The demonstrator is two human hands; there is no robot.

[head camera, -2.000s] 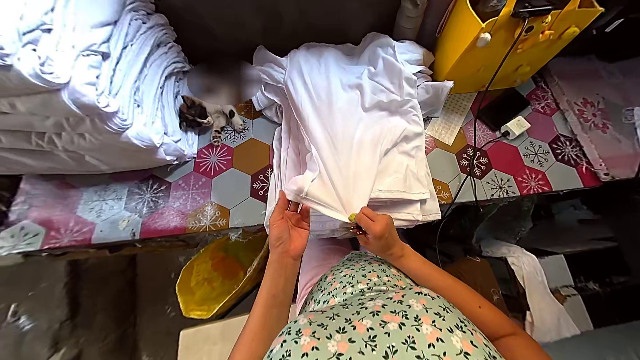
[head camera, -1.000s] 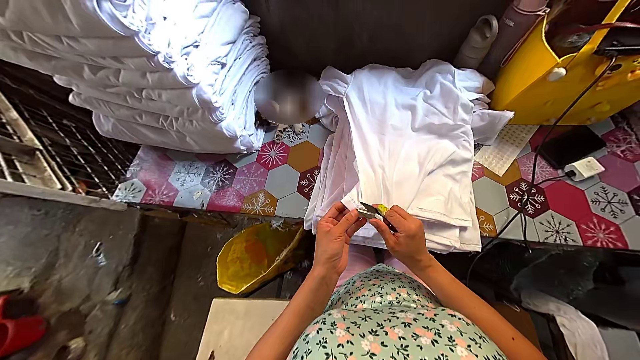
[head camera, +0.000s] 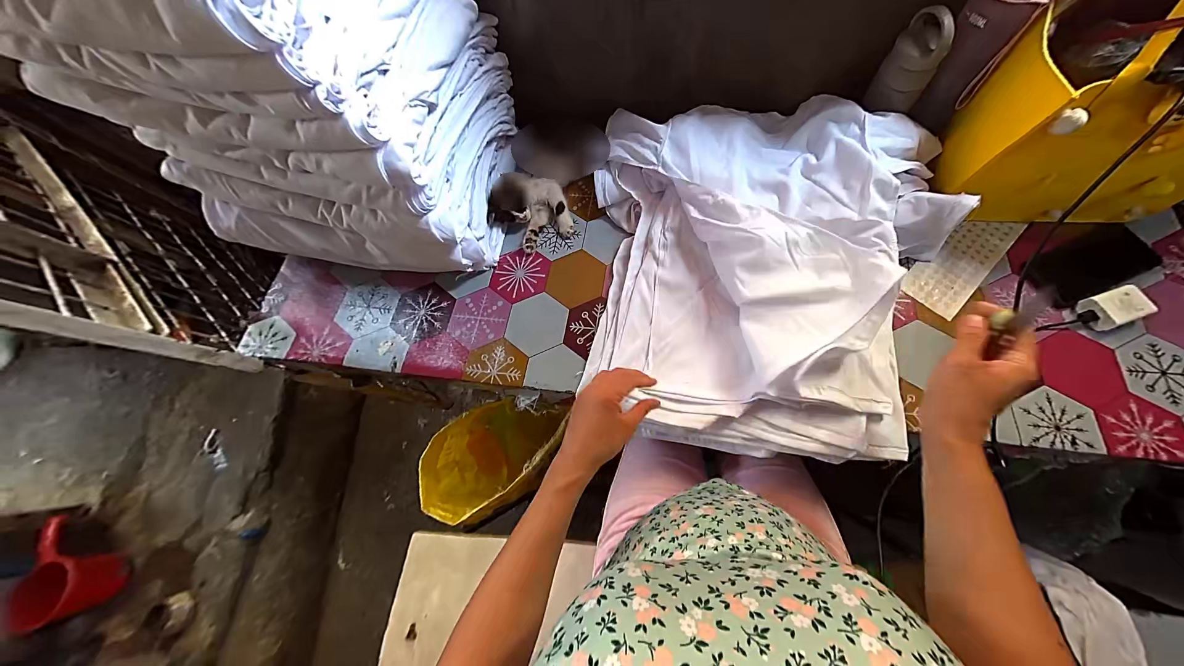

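Note:
A pile of white garments (head camera: pixel 758 305) lies in front of me on a table with a hexagon-patterned cover (head camera: pixel 555 324). My left hand (head camera: pixel 606 416) rests at the pile's front left corner, thumb and fingers around the cloth edge. To the right of the pile, above the cover, my right hand (head camera: pixel 985 370) is closed around a small tool (head camera: pixel 1004 321), blurred, with a yellow-green part. In the earlier view it looks like small thread snips. A tall stack of folded white cloth (head camera: pixel 370 129) stands at the left.
Beside the stack lies a small patterned figure, perhaps a kitten (head camera: pixel 535 203). At the right are a yellow bag (head camera: pixel 1064 129), a grey bottle (head camera: pixel 911 60), a white adapter (head camera: pixel 1116 307) with a black cable and a dark flat object (head camera: pixel 1091 264). Below sit a yellow container (head camera: pixel 486 462) and a red dipper (head camera: pixel 65 578).
My right hand has moved right, away from the garment edge, with the small tool in it. My left hand has shifted to the pile's left corner. The top garment's front part now lies folded back.

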